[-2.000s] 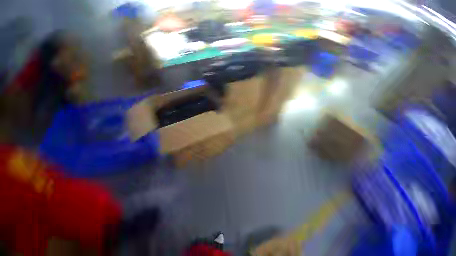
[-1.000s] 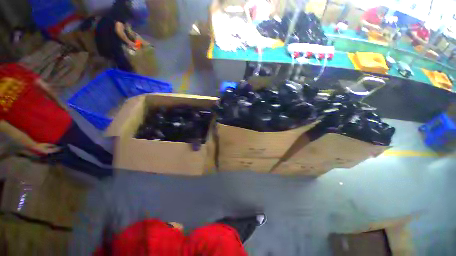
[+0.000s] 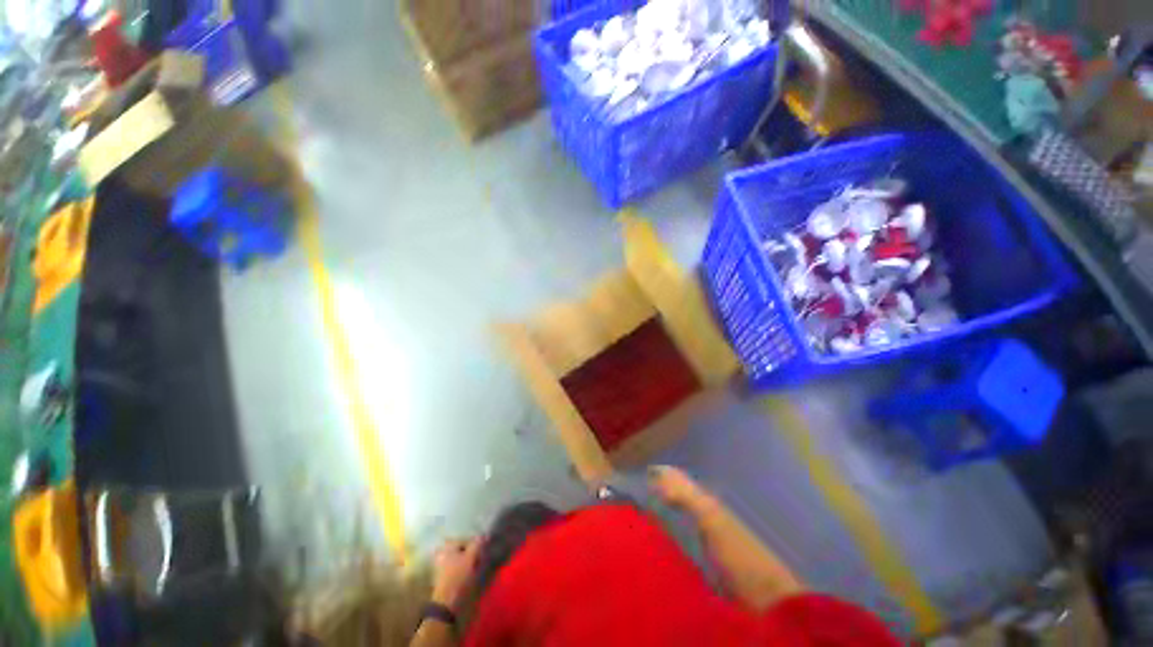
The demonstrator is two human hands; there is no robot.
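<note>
My left hand is at the bottom centre, small and blurred, with a dark band at the wrist. It is beside a dark shape at the edge of my red shirt; its fingers are unclear. My right hand reaches forward from the red sleeve, with nothing visible in it. It is just below an open brown carton on the floor. The carton's flaps are spread and its inside looks dark reddish brown. I cannot tell whether my right hand touches it.
A blue crate holds white housings mixed with red parts. Another blue crate holds white housings. A small blue crate or stool stands left. Closed cartons stand at the back. Green benches run along both sides. A chair is lower left.
The view has swung right. The cartons of black bags and the person in red have left the picture. The open floor carton is now central, the blue crates show at right, and both my hands are visible.
</note>
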